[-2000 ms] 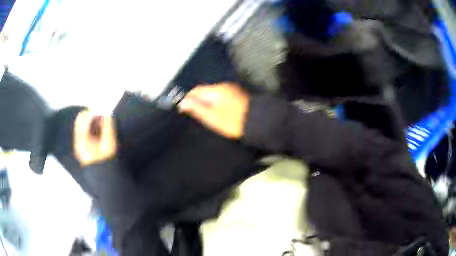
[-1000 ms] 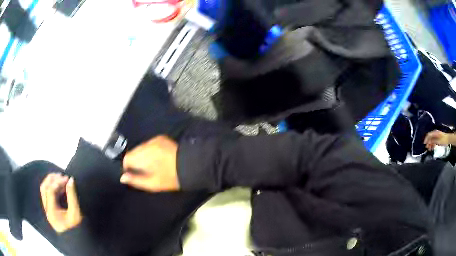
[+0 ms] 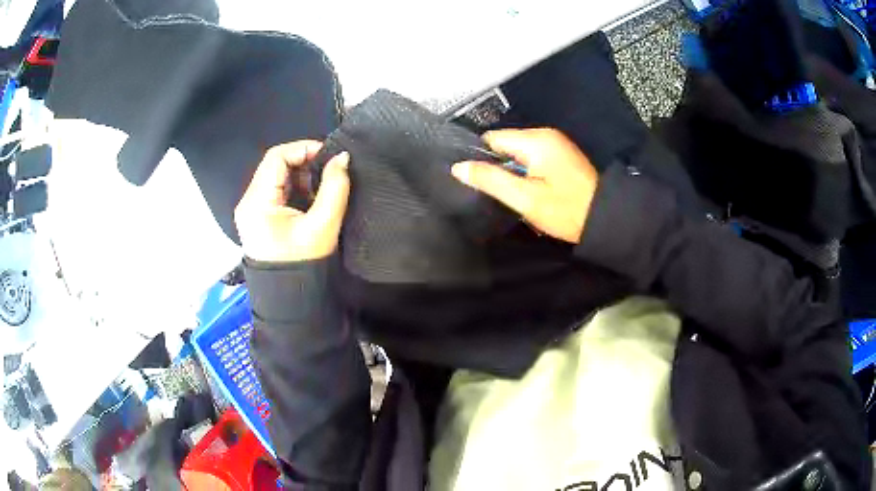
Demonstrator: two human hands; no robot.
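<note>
A dark fabric panel [image 3: 408,211] with a fine ribbed face lies between my hands over my lap and the table edge. My left hand [image 3: 293,203] pinches its left edge between thumb and fingers. My right hand [image 3: 538,182] pinches its upper right part, with a small bit of blue and metal showing at the fingers; I cannot tell what it is. A joined black garment piece [image 3: 221,96] with a stitched, curved edge lies on the white table to the upper left.
The white table [image 3: 442,43] runs across the top. Blue baskets stand at lower left [image 3: 231,350] and at right, the right one mostly hidden under dark pieces [image 3: 768,153]. A red stool [image 3: 229,458] is at lower left. Speckled floor shows at upper right.
The view has swung left. The ribbed face of the fabric now shows between my hands, where plain black showed before. The stitched piece on the table has come into fuller view.
</note>
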